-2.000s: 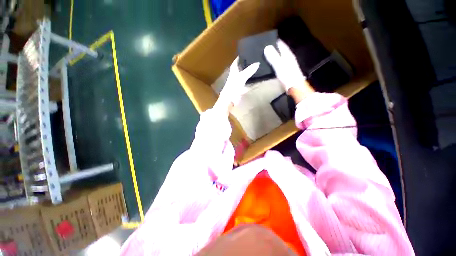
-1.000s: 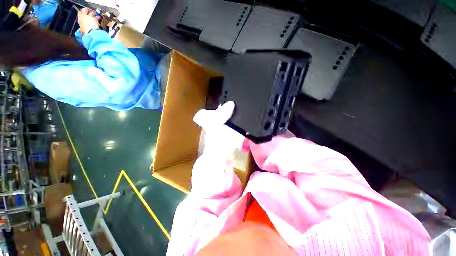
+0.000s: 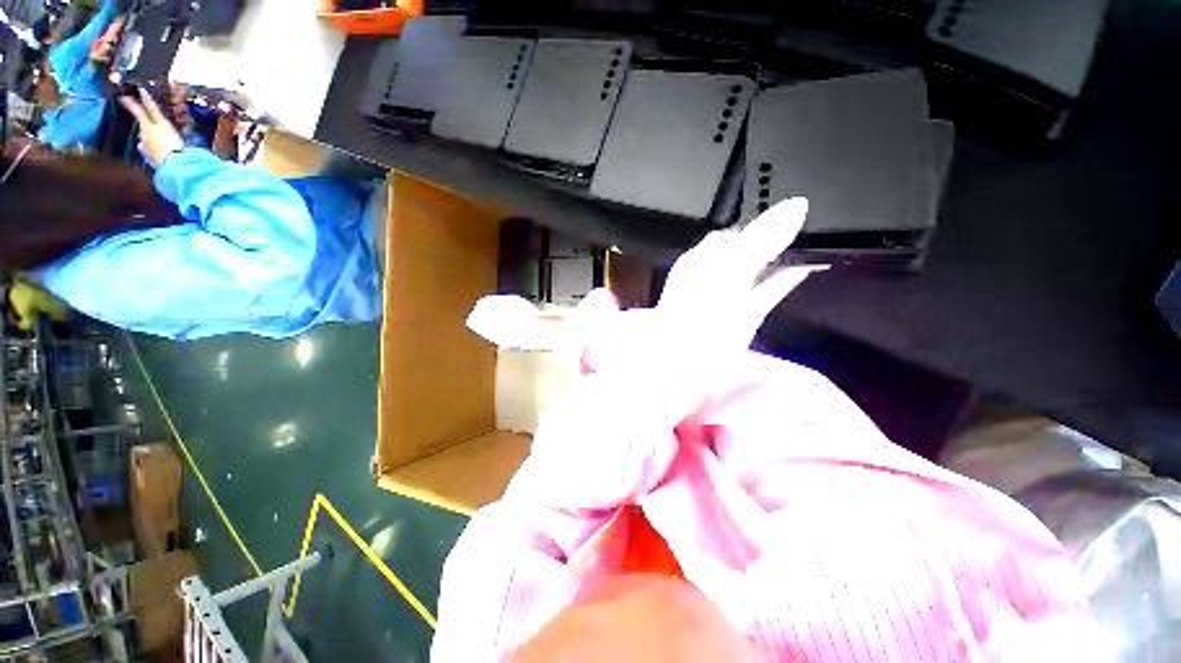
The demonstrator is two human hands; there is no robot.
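A dark grey plastic housing lies broad face up on the black table top, with a row of small holes at its left edge and another housing under it. My right hand, in a white glove, is at its near edge, fingers apart and holding nothing; whether it touches is unclear. My left hand, also gloved, is beside the right one over the carton, thumb out, nothing seen in it; the right hand partly hides it. More housings lie in a row to the left.
An open brown carton stands left of my hands, with dark housings inside. A person in blue is at the upper left. An orange bin is at the table's far end. A white rack and crumpled clear film are lower down.
The housings held up one second ago are out of my hands, and housings lie at the right end of the row. My right hand now shows, open. The view has shifted slightly.
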